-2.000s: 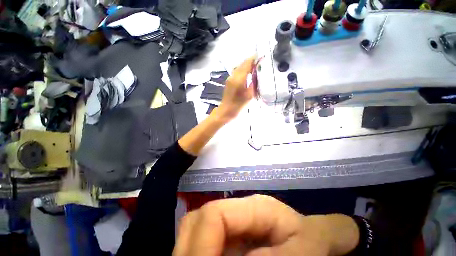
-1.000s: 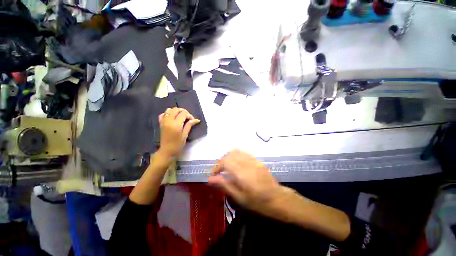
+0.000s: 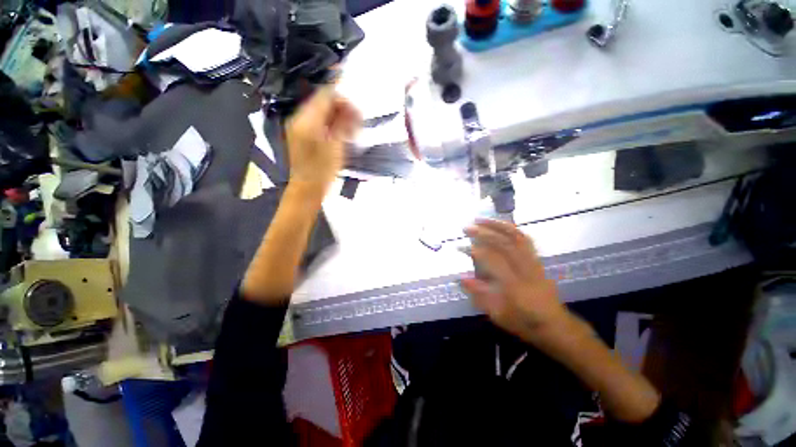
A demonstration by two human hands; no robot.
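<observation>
My left hand [image 3: 321, 131] is blurred, over the left part of the white table just below the crumpled dark grey heap [image 3: 292, 39]. Its fingers are bent, and I cannot tell whether it holds anything. My right hand [image 3: 508, 272] is over the table's front edge, below the needle area, with fingers apart and no piece visible in it. The presser foot [image 3: 501, 194] is just above it under the machine head. Narrow dark strips [image 3: 377, 161] lie between my left hand and the needle area. Stacked dark grey panels [image 3: 183, 262] lie at the left, partly behind my left forearm.
The white sewing machine [image 3: 559, 96] spans the upper right, with thread spools on a blue stand [image 3: 524, 26]. A spare dark piece [image 3: 659, 166] lies under its arm. Light grey pieces [image 3: 170, 175] lie on the panels. A beige machine [image 3: 61, 292] stands left; a red basket [image 3: 362, 384] is below.
My left hand has moved up from the dark panels toward the heap. My right hand has moved right and slightly up, toward the presser foot. The camera view has shifted.
</observation>
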